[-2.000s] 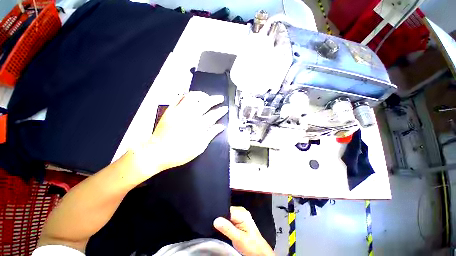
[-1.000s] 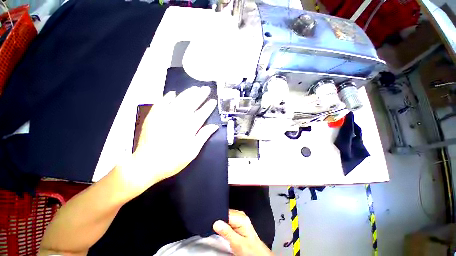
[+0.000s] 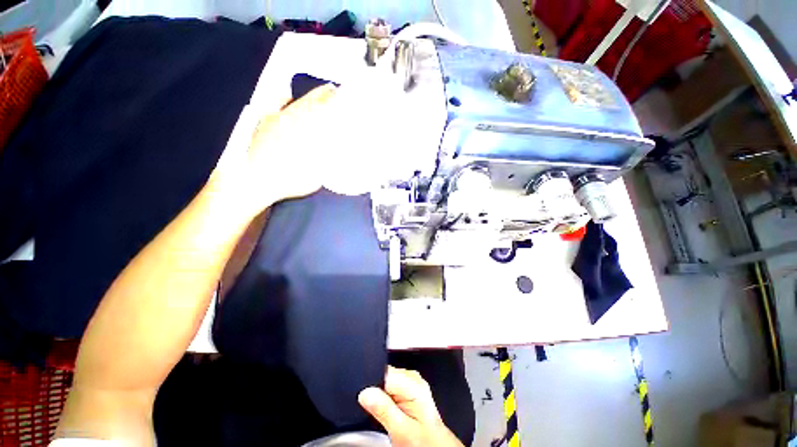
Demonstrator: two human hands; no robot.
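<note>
A dark fabric panel (image 3: 328, 262) runs from the overlock machine's (image 3: 542, 113) needle area over the front table edge towards my lap. My left hand (image 3: 293, 144) is at the panel's far part, left of the pale rounded cover (image 3: 371, 131). A dark end of cloth shows just beyond this hand. Its fingertips merge with the bright cover, so its grip is unclear. My right hand (image 3: 406, 406) pinches the panel's right edge between thumb and fingers, below the table edge. The presser foot area is partly hidden by machine parts.
Wide dark cloth (image 3: 131, 157) covers the left. Red baskets stand at the far left (image 3: 19, 79) and lower left (image 3: 31, 402). A small dark cut piece (image 3: 600, 275) lies at the table's right end beside a red-orange item (image 3: 573, 234). Yellow-black tape (image 3: 507, 393) marks the floor.
My left hand has moved away from me to the panel's far part, left of the cover. More of the panel shows nearer me. My right hand still holds its edge. The view has shifted slightly.
</note>
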